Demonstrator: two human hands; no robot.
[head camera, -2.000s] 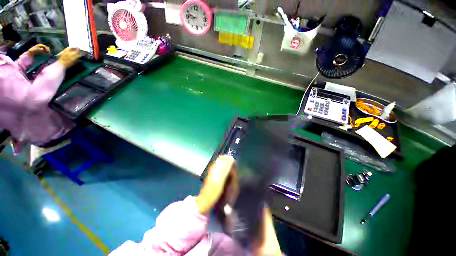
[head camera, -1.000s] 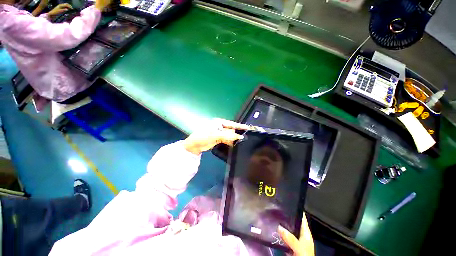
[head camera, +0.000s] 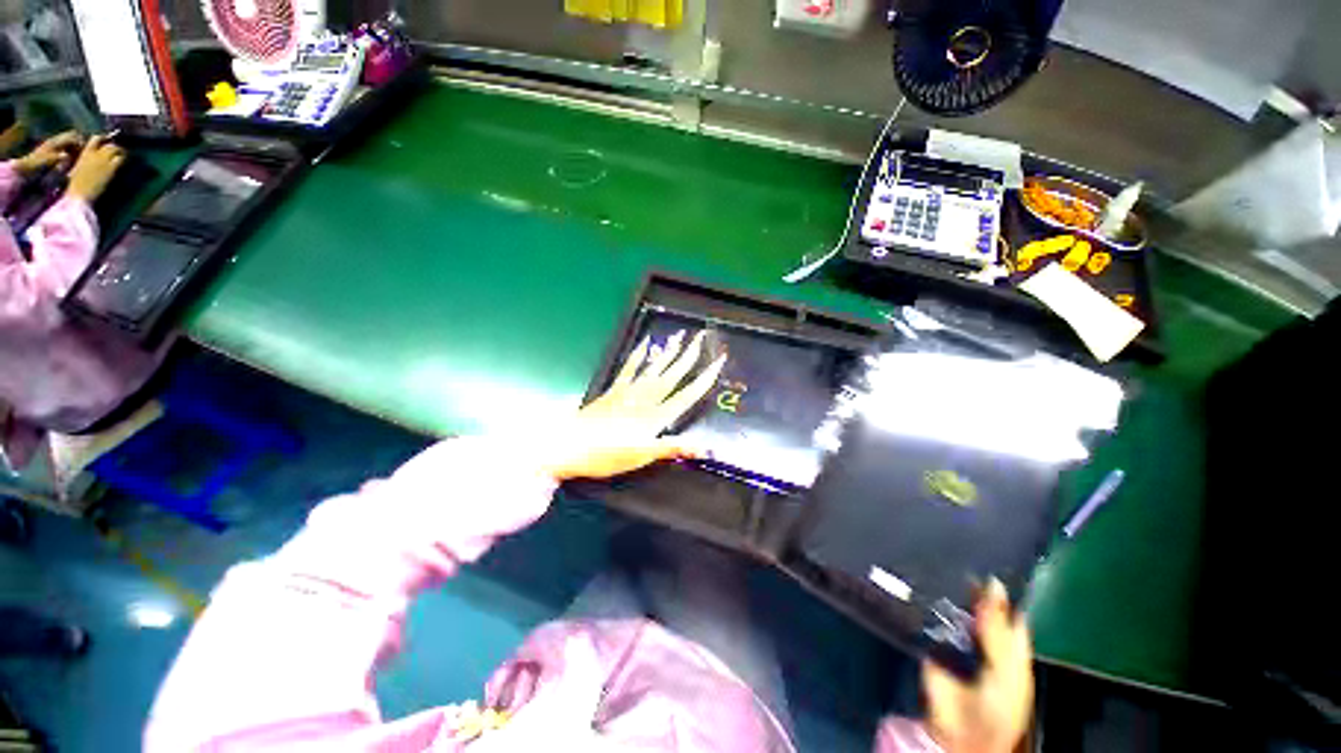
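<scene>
A dark tablet (head camera: 934, 515) with a small yellow-green logo and a white label is above the right slot of the black two-slot tray (head camera: 684, 511). My right hand (head camera: 985, 680) grips its lower right corner. Bright glare crosses its upper part. A second tablet (head camera: 772, 386) lies face up in the left slot. My left hand (head camera: 647, 412) is spread, with its fingers over that tablet's left part; whether they touch the glass is hard to tell. The held tablet hides most of the right slot.
A blue-violet pen (head camera: 1093, 503) lies right of the tray. Behind it, an accessory tray (head camera: 1088, 280) holds a calculator (head camera: 935, 206), yellow-orange pieces and a paper slip. A dark fan (head camera: 968, 52) is at the back. Another person's hand (head camera: 96, 166) shows at far left.
The held tablet has moved right, from in front of the tray to over its right slot. My left hand has let go of it and moved over the other tablet. The view has also shifted.
</scene>
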